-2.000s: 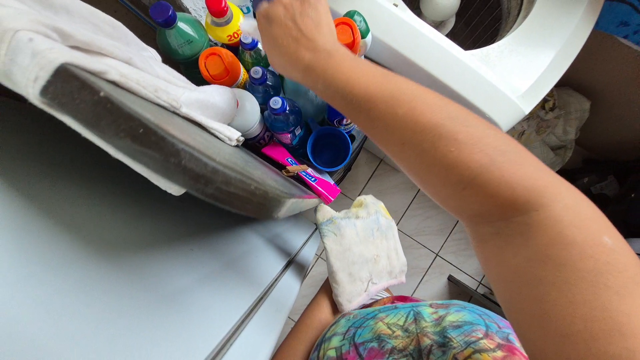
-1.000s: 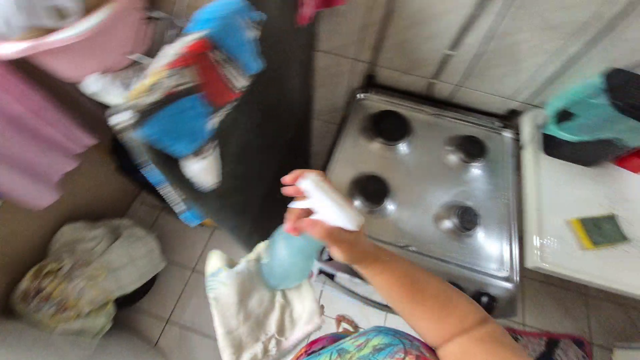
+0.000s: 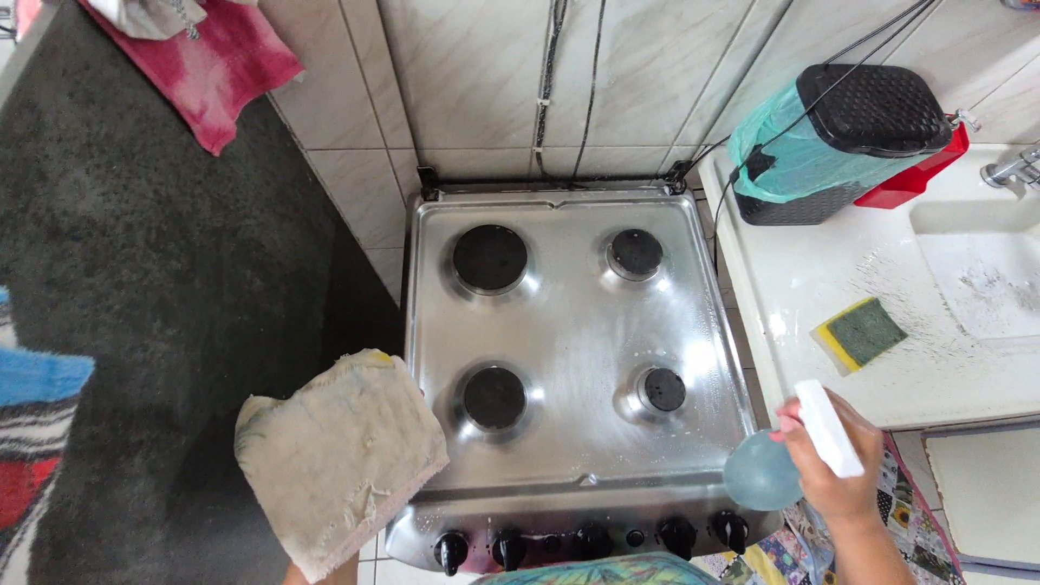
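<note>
A spray bottle [image 3: 761, 471] with a pale, see-through body and a white trigger head is gripped in my right hand [image 3: 845, 459], over the right front corner of the gas stove. Drops lie on the steel stove top [image 3: 569, 341] near the right front burner [image 3: 664, 388]. My left hand is almost wholly hidden under a worn whitish cloth [image 3: 345, 455], which it holds up at the stove's left front corner; only the wrist [image 3: 333, 571] shows below.
Black knobs [image 3: 509, 550] line the stove's front. On the right, a white sink counter [image 3: 804, 325] bears a sponge [image 3: 863, 333] and a black bin [image 3: 873, 110] with a green bag. A dark panel [image 3: 179, 268] stands left, with a pink cloth [image 3: 219, 65] over its top.
The view has swung from the crowded bottles to the stove. My right arm reached among the bottles earlier; the hand now holds the spray bottle at the right. The cloth is at the stove's left.
</note>
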